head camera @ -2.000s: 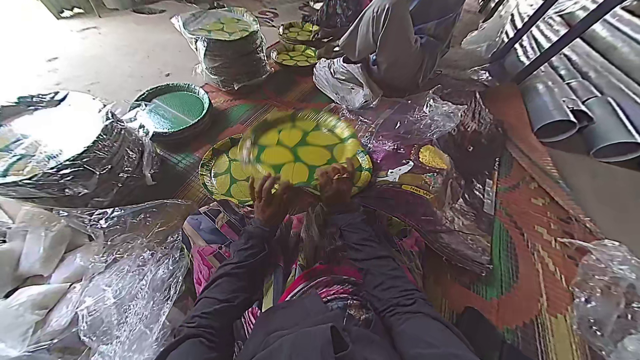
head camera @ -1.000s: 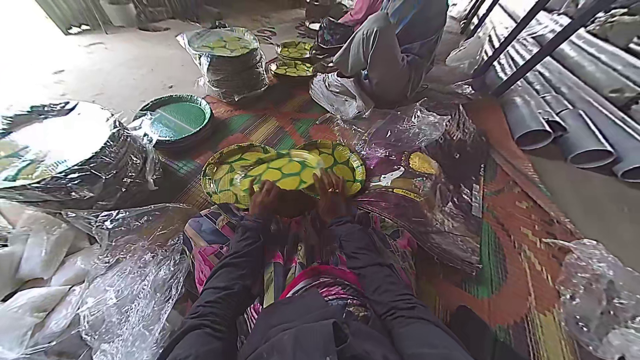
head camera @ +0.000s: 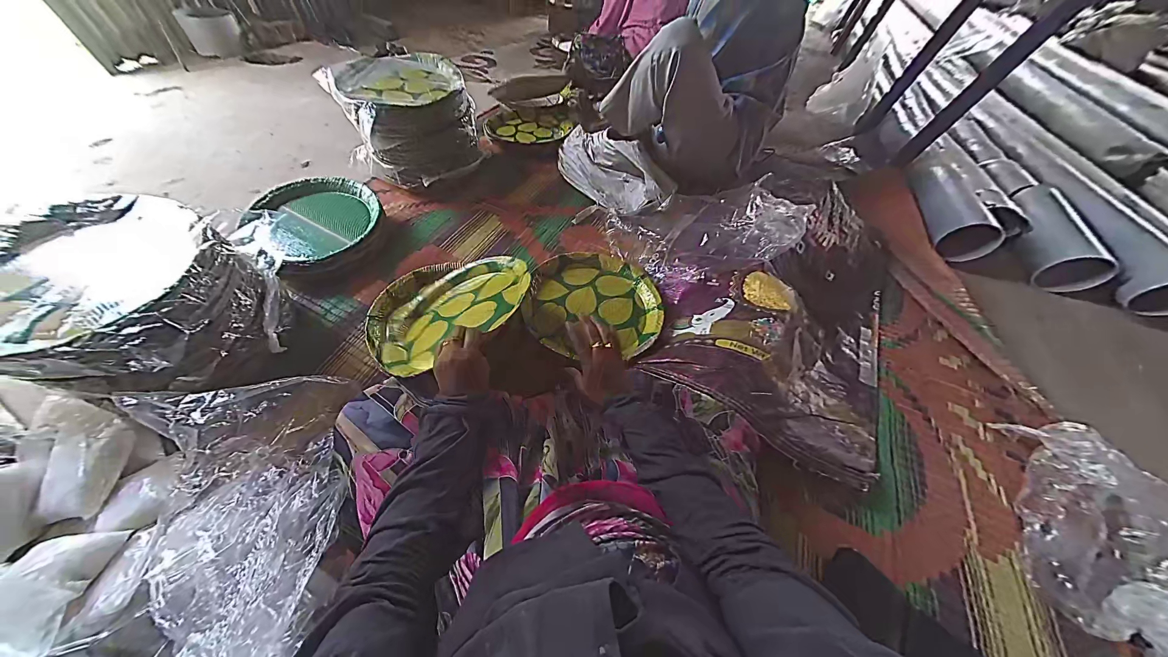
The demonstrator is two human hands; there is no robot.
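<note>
Two round trays with yellow ovals on green lie side by side before me. My left hand [head camera: 462, 363] grips the near edge of the left tray [head camera: 465, 308], which is tilted over another patterned tray [head camera: 388, 315] beneath it. Over the near part of the right tray [head camera: 598, 294] rests my right hand [head camera: 598, 358], fingers spread on its surface; its thumb is partly hidden. A printed, dark purple plastic sack [head camera: 776, 365] lies to the right of the trays.
Green trays [head camera: 319, 219] and a plastic-wrapped stack [head camera: 137, 283] stand left. Farther off is another wrapped tray stack [head camera: 411, 109]. Clear plastic [head camera: 246, 538] lies at near left. A seated person [head camera: 680, 100] is beyond the sack, with grey pipes [head camera: 1058, 237] at right on the floor.
The trays under my hands overlapped a second ago; now two patterned ones stand apart. My left hand has moved left with a tray, and that tray is now tilted.
</note>
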